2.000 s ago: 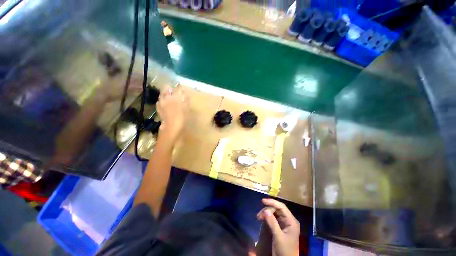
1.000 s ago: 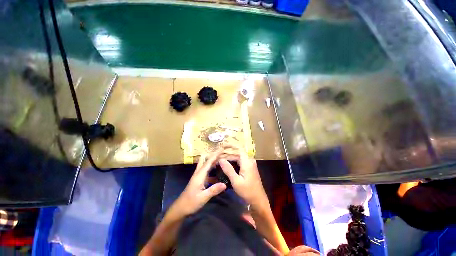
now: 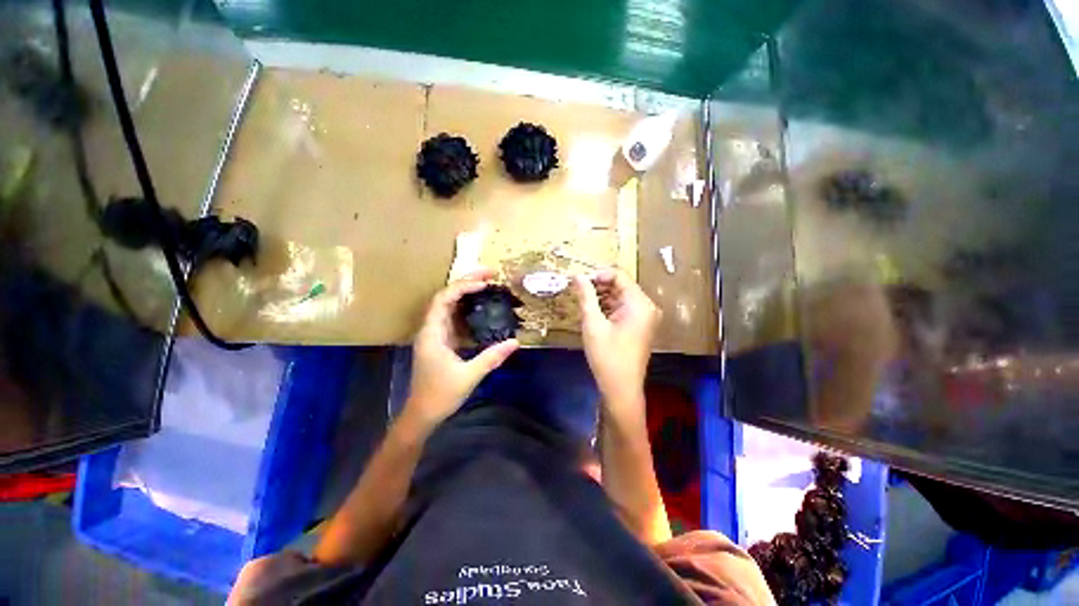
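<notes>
My left hand (image 3: 444, 361) holds a black spiky hair piece (image 3: 489, 316) between thumb and fingers at the bench's front edge. My right hand (image 3: 615, 326) is just right of the small white glue dish (image 3: 546, 283), fingertips pinched together near its rim. Whether a thin applicator is between those fingertips is too small to tell. The dish sits on the brown-stained work mat (image 3: 603, 245). Two finished-looking black hair pieces stand apart on the bench behind, one on the left (image 3: 447, 165) and one on the right (image 3: 528, 152).
A white glue bottle (image 3: 640, 150) lies at the back right, with small white cones (image 3: 669, 258) nearby. Black clumps (image 3: 223, 240) lie by a hanging cable (image 3: 130, 142) at left. Dark reflective panels (image 3: 899, 272) flank the bench. Blue bins (image 3: 275, 456) are below; the right one holds dark parts (image 3: 816, 533).
My left hand went from the clumps at left to the front edge. My hands, together around a hair piece a second ago, are now apart, the right one beside the dish. The view has shifted.
</notes>
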